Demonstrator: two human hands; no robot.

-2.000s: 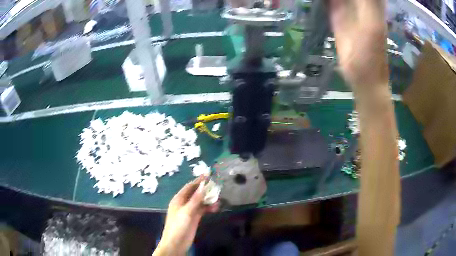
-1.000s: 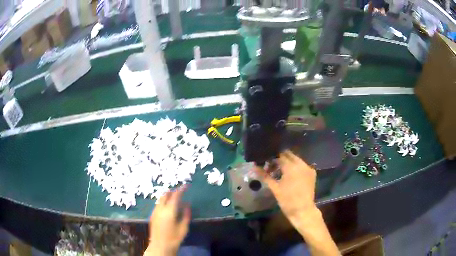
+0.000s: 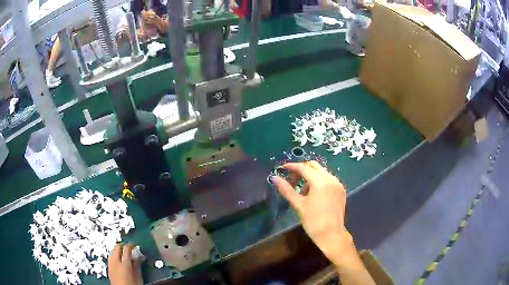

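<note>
The white plastic parts (image 3: 81, 236) lie in a big pile at the left. My left hand (image 3: 124, 266), cut off by the bottom edge, has its fingertips on a small white plastic part (image 3: 138, 254) beside the pile. My right hand (image 3: 321, 203) has thumb and index finger around the open top of an upright metal tube (image 3: 273, 200); whether they grip an insert there is unclear. The press base plate (image 3: 192, 253) has nothing on its central hole, and the black ram block (image 3: 144, 172) stands above it. A white disc (image 3: 159, 264) lies beside the plate.
A flat dark steel block (image 3: 226, 186) is right of the ram. A second white parts pile (image 3: 334, 132) lies beyond the small rings (image 3: 319, 161), partly behind my right hand. A large carton (image 3: 418, 69) stands at the bench's right end. Yellow pliers handles (image 3: 127, 191) show left of the ram.
The view has turned right. My right hand has moved from under the ram to the tube at the right. My left hand has come to the single white part beside the pile.
</note>
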